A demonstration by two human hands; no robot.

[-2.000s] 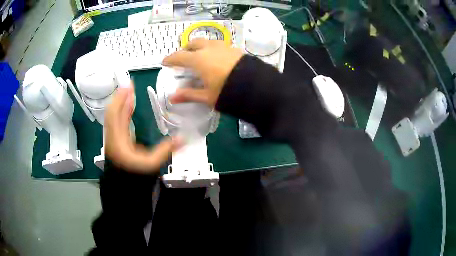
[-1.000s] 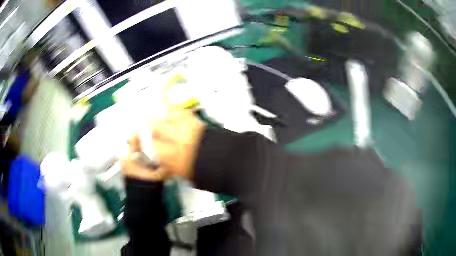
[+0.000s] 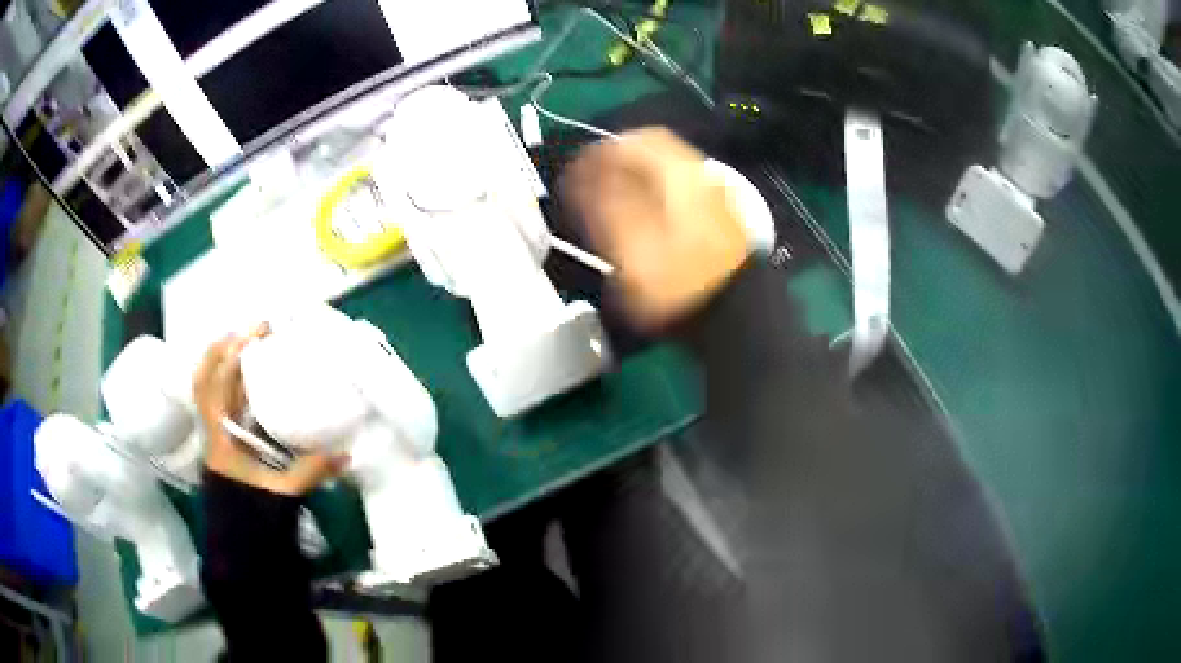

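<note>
A white PTZ camera (image 3: 389,453) lies at the front of the green-matted bench, its round head away from me and its flat base at the table edge. My left hand (image 3: 246,421) holds its head from the left side, fingers above and thumb near the neck. My right hand (image 3: 667,227) is blurred, off the camera, over the left part of the white mouse (image 3: 742,207); whether it touches the mouse or holds anything cannot be told. A second white camera (image 3: 499,279) lies between my two hands.
Two more cameras stand at the left, one at the far left (image 3: 97,486). The keyboard (image 3: 194,292) carries a yellow tape roll (image 3: 326,223) below the monitor (image 3: 311,84). A label strip (image 3: 866,233) hangs from the black box (image 3: 855,65). Another camera (image 3: 1043,123) lies right.
The view has turned. My right hand has left the front camera and moved right to the mouse. My left hand stays at the front camera's head.
</note>
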